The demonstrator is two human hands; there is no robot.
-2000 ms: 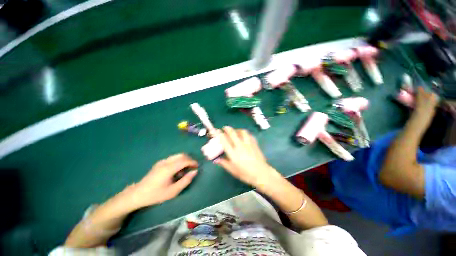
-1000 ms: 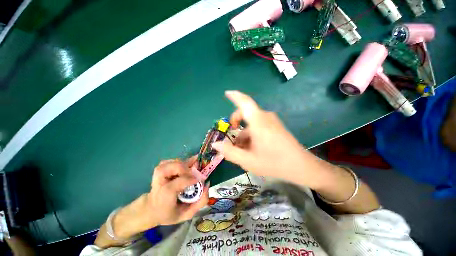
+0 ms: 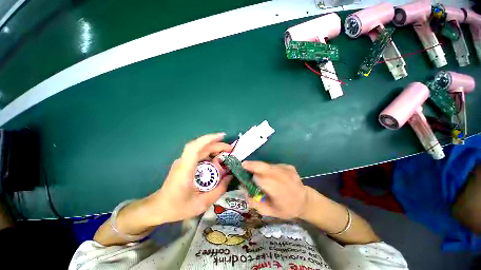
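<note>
My left hand (image 3: 184,176) is closed around the pink hair dryer body, whose round white grille end (image 3: 207,176) faces up towards me. The white open handle (image 3: 254,140) points up and right from it. My right hand (image 3: 279,189) holds the green circuit board (image 3: 240,174), which hangs out beside the handle towards me. A yellow and blue part (image 3: 259,198) sits at the board's lower end. A thin dark red lead lies near the handle's base. My fingers hide most of the pink barrel.
Several half-built pink hair dryers (image 3: 406,105) with boards hanging out lie at the right on the green bench (image 3: 132,116). A white rail (image 3: 153,50) curves behind. A person's blue clothing (image 3: 422,179) shows at the right. A black box (image 3: 18,166) stands at the left.
The board has swung out of the handle, its yellow end now towards me. The white handle shows bare. My right hand has moved down and closed on the board.
</note>
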